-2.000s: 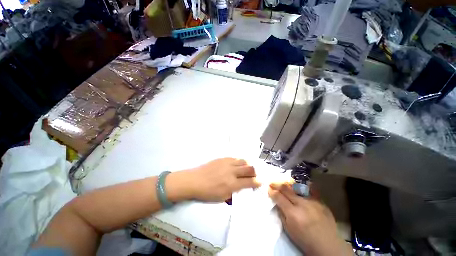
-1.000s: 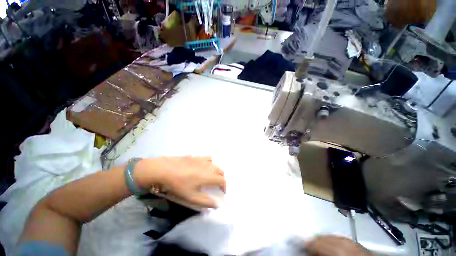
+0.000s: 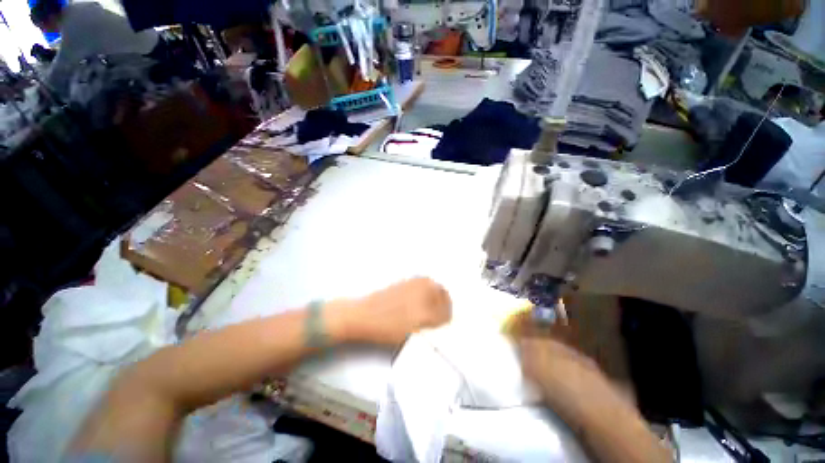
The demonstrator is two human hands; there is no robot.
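Note:
A white fabric piece lies at the front of the machine table, its near part hanging over the front edge. My left hand, blurred, is closed on its left side. My right hand, blurred, lies on its right side, fingertips near the presser foot area; whether it grips the fabric is unclear. The sewing machine stands right of the hands. The needle is too small and glared to tell.
A heap of white pieces lies left of the table. Plastic-wrapped cardboard borders the table's left. A black flat rectangle lies at right. Navy fabric and a blue basket are behind. A person is far back left.
One second ago the fabric was spread near the front edge, with my right hand low at the frame's bottom. Now both hands and the fabric are up close to the machine head.

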